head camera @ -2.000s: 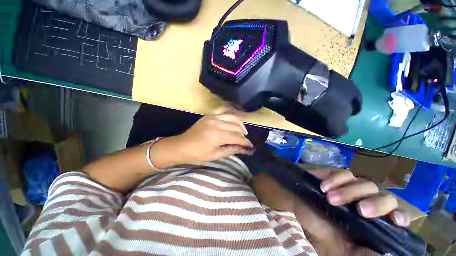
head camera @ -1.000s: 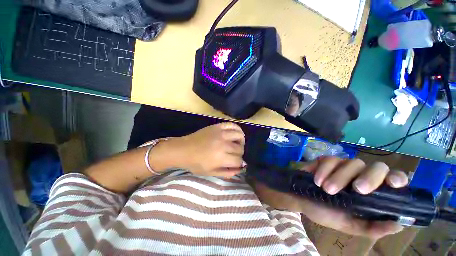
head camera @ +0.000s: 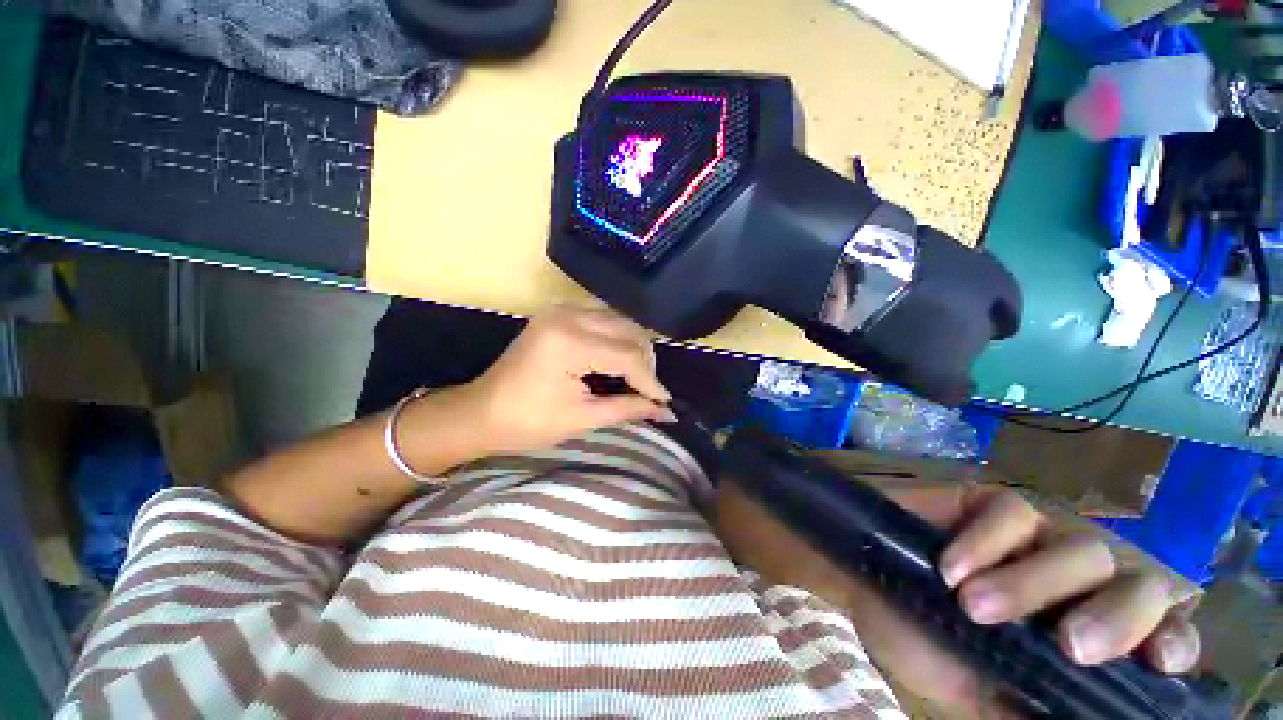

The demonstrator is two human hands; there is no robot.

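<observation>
The black gaming headset (head camera: 767,211) lies on the tan board, its headband end reaching over the bench's front edge. Its ear cup (head camera: 650,166) faces up with a lit rim and logo, and a cable runs from its top. My right hand (head camera: 1069,591) is closed around the thick black electric screwdriver (head camera: 844,521), below the bench edge. The screwdriver's thin tip points up and left at my left fingertips. My left hand (head camera: 577,373) is in front of the edge, below the ear cup, with thumb and fingers drawn together. Whether they pinch something small is hidden.
A black mat (head camera: 197,148) and grey patterned cloth (head camera: 303,42) are at the left. A black ear pad (head camera: 479,21) is at the top edge. Dark specks, likely screws (head camera: 922,162), lie right of the headset. A clipboard (head camera: 957,35), bottle (head camera: 1147,99) and cables are at the right.
Since a second ago the screwdriver has tilted, its rear end going down. My left hand has moved slightly left and up, its fingers now pinched at the tip. The headset has shifted slightly.
</observation>
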